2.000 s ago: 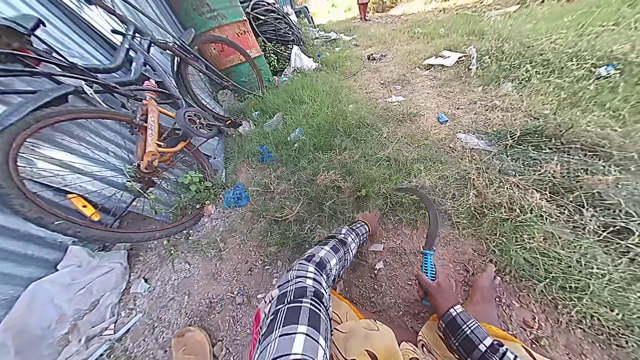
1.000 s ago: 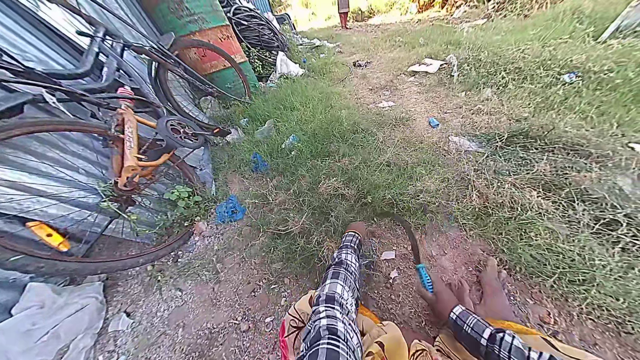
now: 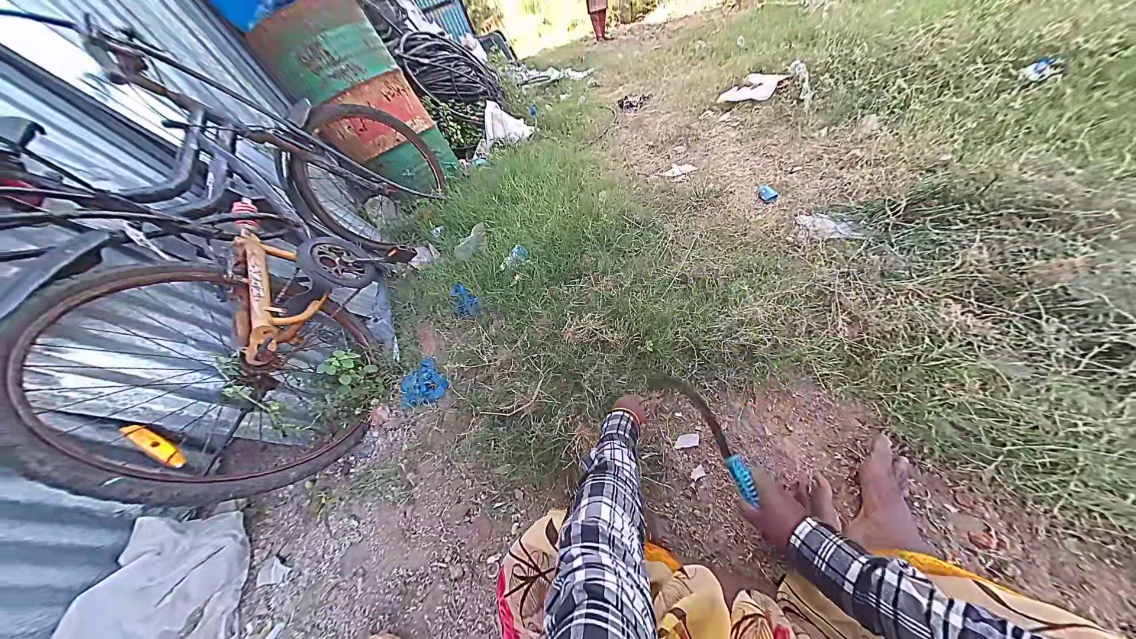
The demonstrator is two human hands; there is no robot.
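My right hand (image 3: 774,513) is closed around the blue handle of a sickle (image 3: 715,424), low and right of the view's centre. The curved dark blade arches up and left, its tip close to my left hand (image 3: 630,408). That hand is at the near edge of the green grass (image 3: 568,355), mostly hidden by its plaid sleeve; its fingers are at the grass stems, and whether they grip any cannot be made out. Bare feet (image 3: 883,501) rest on the soil just right of my right hand.
A bicycle (image 3: 257,311) leans on a corrugated metal wall (image 3: 53,532) at left. Behind it are a painted drum (image 3: 355,80) and coiled black hose (image 3: 448,67). Blue plastic scraps (image 3: 424,383) and a white sheet (image 3: 169,577) lie nearby. Loose grass (image 3: 1021,293) lies right. A person (image 3: 598,18) stands far off.
My right hand has tilted the sickle, and its blade has swung from upright to leaning left toward my left hand. My left hand stays at the edge of the grass.
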